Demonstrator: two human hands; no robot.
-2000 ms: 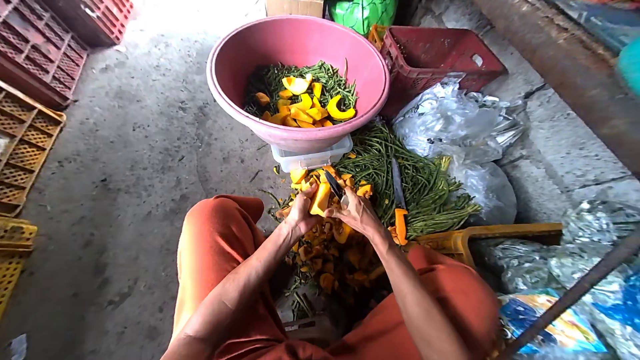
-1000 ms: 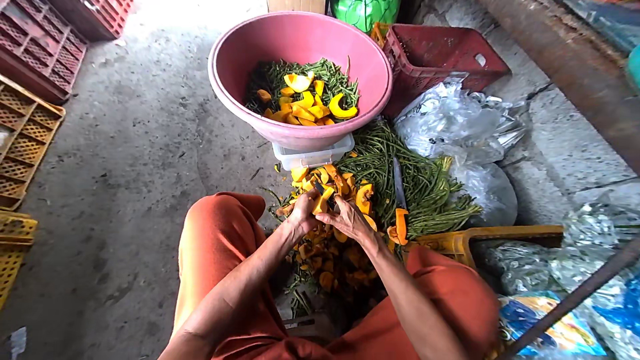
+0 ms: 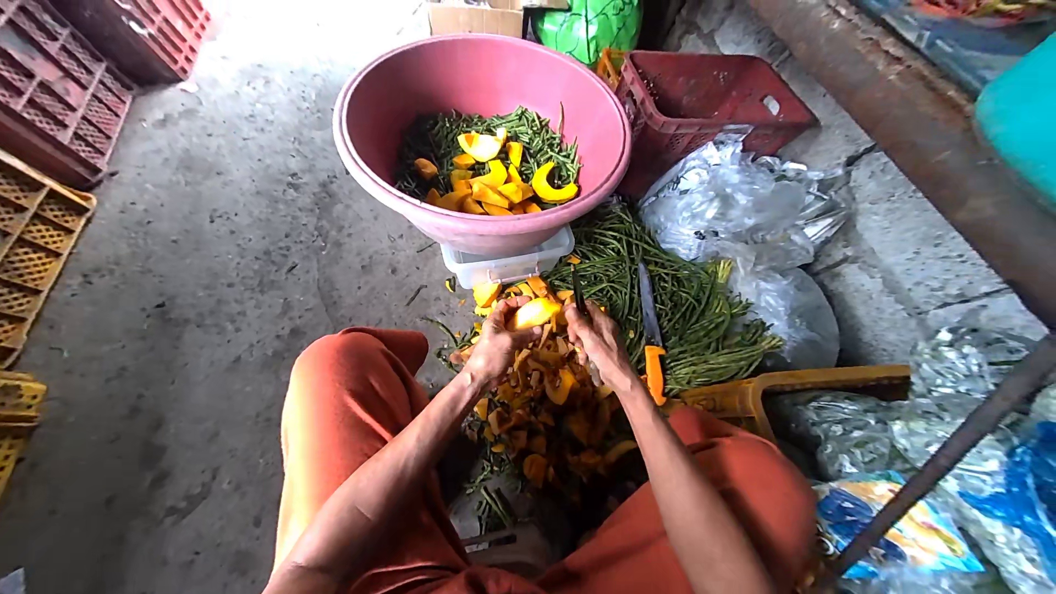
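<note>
My left hand [image 3: 497, 345] holds a piece of yellow-orange squash [image 3: 536, 313] between thumb and fingers. Just right of it, my right hand [image 3: 598, 340] is closed on a small dark-bladed knife [image 3: 577, 289], its blade pointing up and away. Below both hands lies a heap of squash peelings and scraps [image 3: 561, 404]. A large pink plastic basin [image 3: 487, 70] beyond holds cut green beans [image 3: 536, 132] and squash pieces [image 3: 491, 194]. Long green beans [image 3: 701, 318] are piled at the right, with an orange-handled knife [image 3: 653, 363] lying on them.
A clear plastic container [image 3: 503, 266] sits under the basin's near edge. A dark red crate [image 3: 718, 99] and clear plastic bags [image 3: 726, 206] are on the right, with a yellow crate [image 3: 800, 381] nearer. More crates [image 3: 41, 247] line the left side of the concrete floor [image 3: 214, 289].
My hands have moved slightly apart. The squash piece in my left hand now shows a broad, pale yellow face, and the small knife has turned to point upward.
</note>
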